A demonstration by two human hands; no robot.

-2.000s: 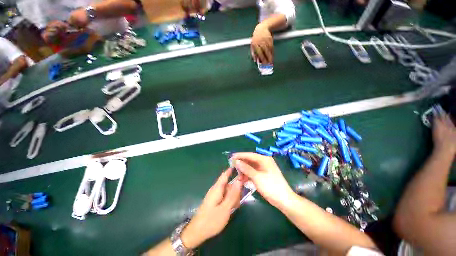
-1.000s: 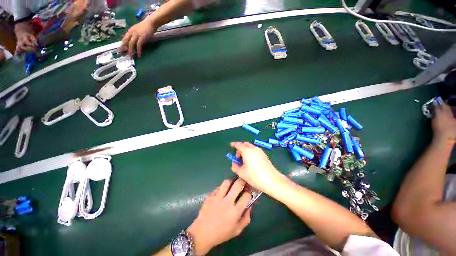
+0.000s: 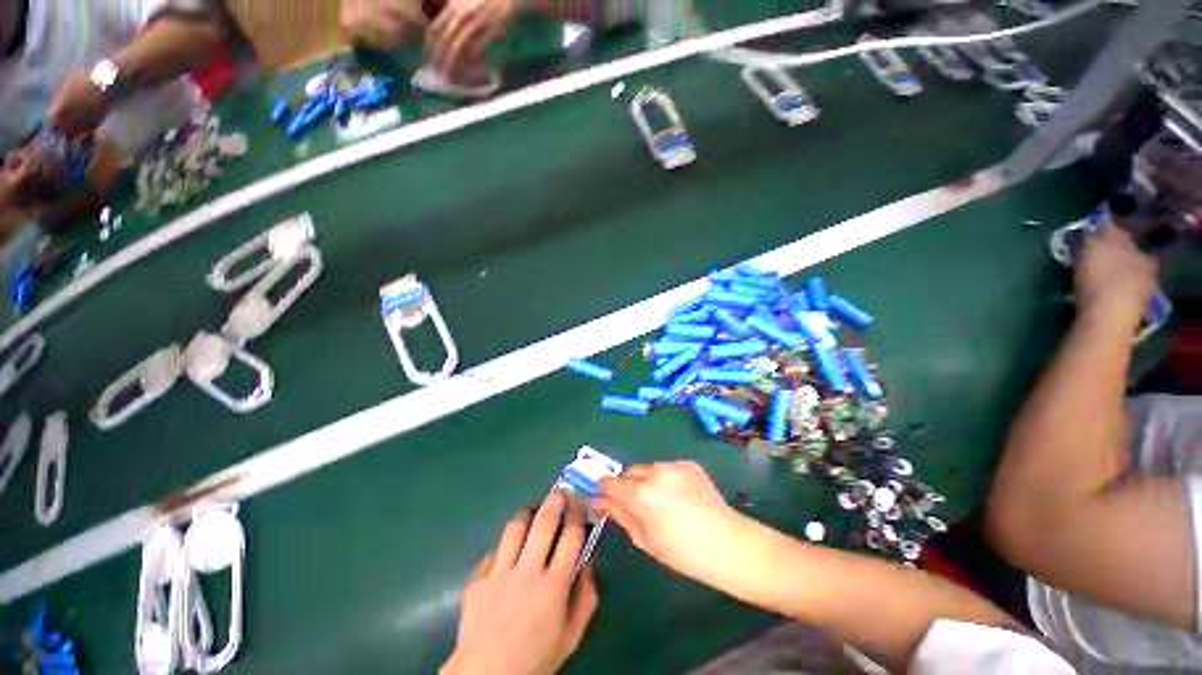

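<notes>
A white loop-shaped housing (image 3: 592, 462) lies on the green surface in front of me, its head end pointing away. A blue cell (image 3: 579, 483) is at its head. My left hand (image 3: 530, 593) lies over the housing's lower part, hiding most of it, fingers on its frame. My right hand (image 3: 666, 514) has its fingertips on the blue cell's right end. A pile of blue cells (image 3: 738, 346) lies beyond my right hand, with circuit boards and wires (image 3: 844, 442) heaped beside and below it.
Overlapping white housings (image 3: 215, 580) lie at the left. A white rail (image 3: 527, 356) crosses behind the cells. Beyond it lie a loaded housing (image 3: 419, 330) and several others. Another person's arm (image 3: 1074, 435) is at the right; other workers' hands are across the line.
The blue cell in my right hand has moved from above the housing onto its head. The housing's head now shows beyond my left fingers. The view has shifted, and the worker's hand across the line has withdrawn.
</notes>
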